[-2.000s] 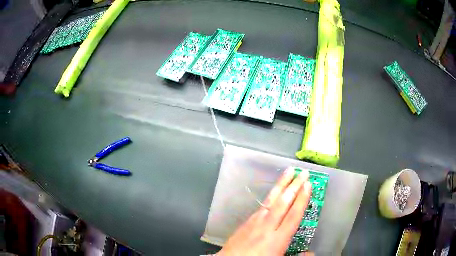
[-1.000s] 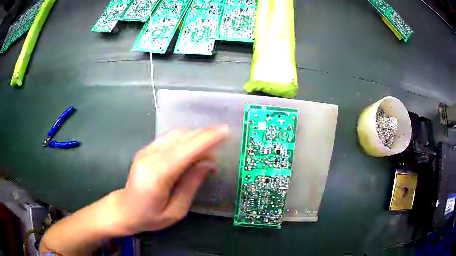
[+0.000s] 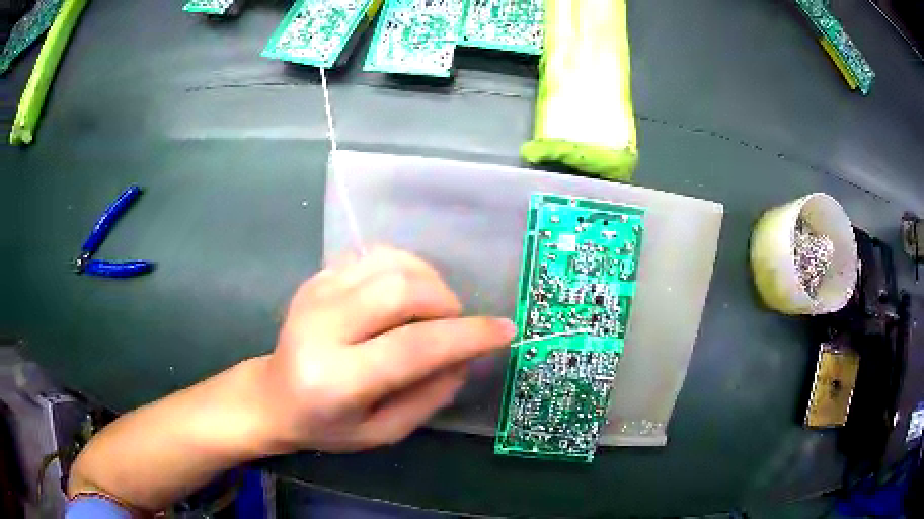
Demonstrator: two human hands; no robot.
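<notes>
A long green circuit board (image 3: 572, 329) lies on the right half of the translucent grey-white mat (image 3: 679, 294), its dense silvery joints facing up. My left hand (image 3: 380, 350) is over the left part of the mat, fingers bent, gripping thin solder wire (image 3: 555, 336). The wire's short end sticks out past the fingertips over the middle of the board. Its tail runs from behind the hand up across the mat towards the boards beyond. My right hand is not in view.
Several green boards (image 3: 415, 35) lie beyond the mat, beside a yellow-green wrapped bar (image 3: 586, 91). Blue-handled nippers (image 3: 106, 238) lie open at left. A cream tub with silvery fill (image 3: 800, 253) and a small yellow-brown tray (image 3: 833, 385) are at right. Another board (image 3: 836, 43) is at far right.
My left hand was flat on the board, then lifted off to its left. It now holds the solder wire, with the wire end over the board. The view has also shifted.
</notes>
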